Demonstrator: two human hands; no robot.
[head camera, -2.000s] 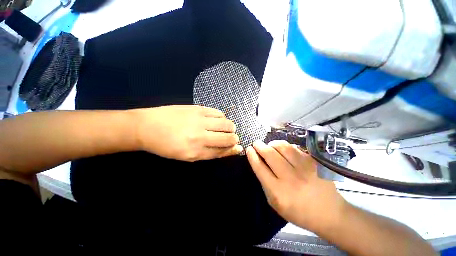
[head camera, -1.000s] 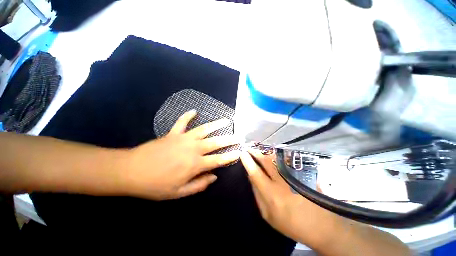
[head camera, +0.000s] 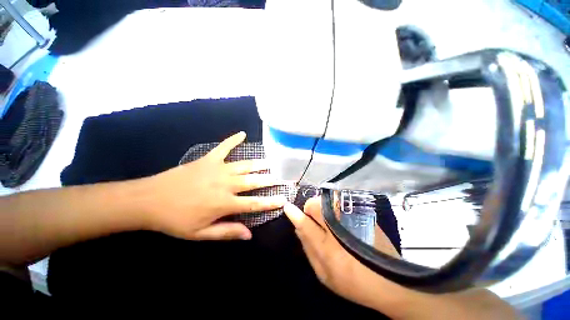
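The black garment panel (head camera: 156, 134) lies flat on the white table, its right part under the machine head. The grey checked oval patch (head camera: 200, 152) lies on it and reaches the presser foot area (head camera: 306, 190). My left hand (head camera: 209, 194) lies flat on the patch and panel with fingers spread, holding nothing. My right hand (head camera: 322, 240) is beside the presser foot, its fingertips on the cloth at the patch's lower right edge; whether they pinch it is hidden. The white sewing machine head (head camera: 350, 106) with a blue stripe covers the needle from above.
A thick dark, shiny curved loop (head camera: 400, 269) stands right of the needle area, over my right forearm. A dark checked patch stack (head camera: 31, 134) lies at the far left on a blue surface. Black cloth (head camera: 94, 22) lies at the back left.
The panel and patch have turned, and more of the patch lies under the machine head. My left hand has gone from bent fingers to flat and spread. The machine sits further left in view.
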